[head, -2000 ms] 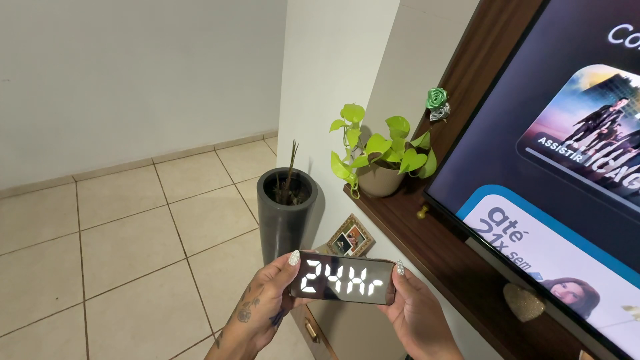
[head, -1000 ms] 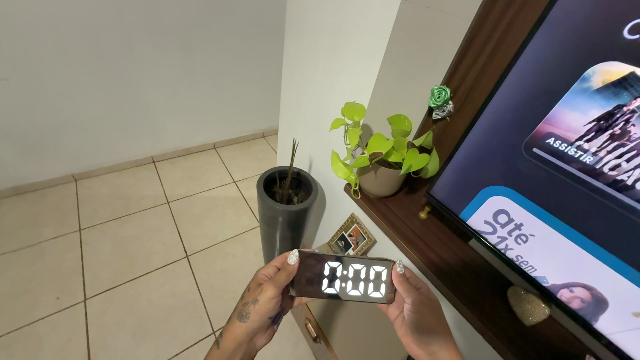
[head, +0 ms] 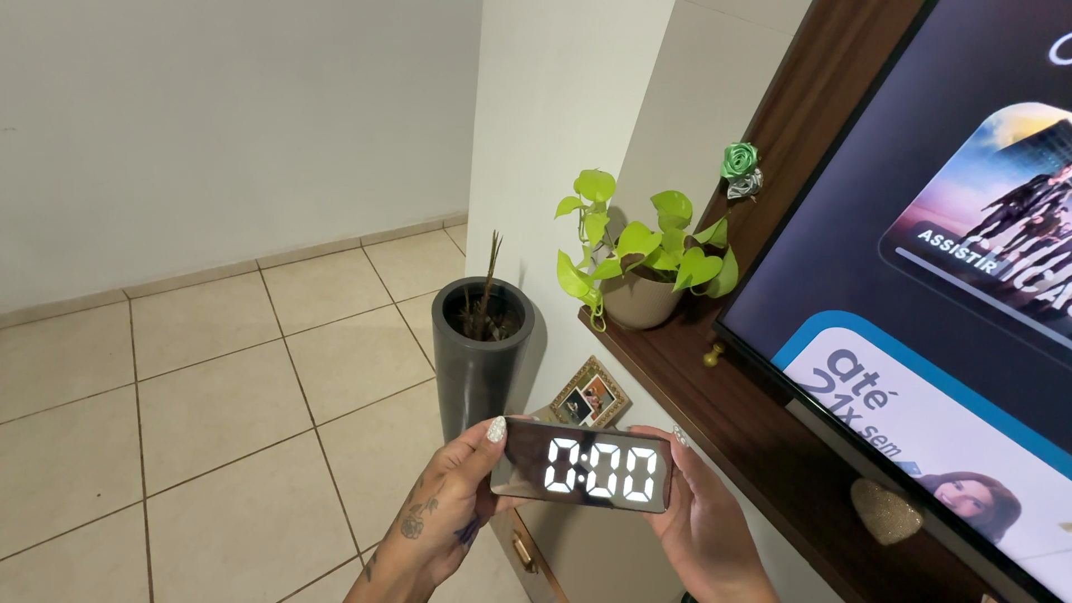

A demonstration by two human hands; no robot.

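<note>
A mirror-faced digital clock (head: 528, 469) is held level in both hands near the bottom middle, its white lit digits reading 0:00. My left hand (head: 456, 494) grips its left end, thumb at the upper corner. At the right end, my right hand (head: 699, 511) holds it with the thumb along the edge. The fingers behind the clock are mostly hidden. Just beyond it, a small patterned picture frame (head: 615, 385) with photos is partly covered by the clock.
A tall dark planter (head: 477, 385) stands on the tiled floor (head: 218, 402). On the dark wooden shelf (head: 662, 368) sit a potted green plant (head: 641, 297) and a glittery heart (head: 886, 512). A lit television (head: 837, 209) fills the right side. A drawer handle (head: 523, 548) shows below the clock.
The clock's display has gone from 24Hr, in the oldest frame, to 0:00. Both hands have kept hold of the clock in about the same place.
</note>
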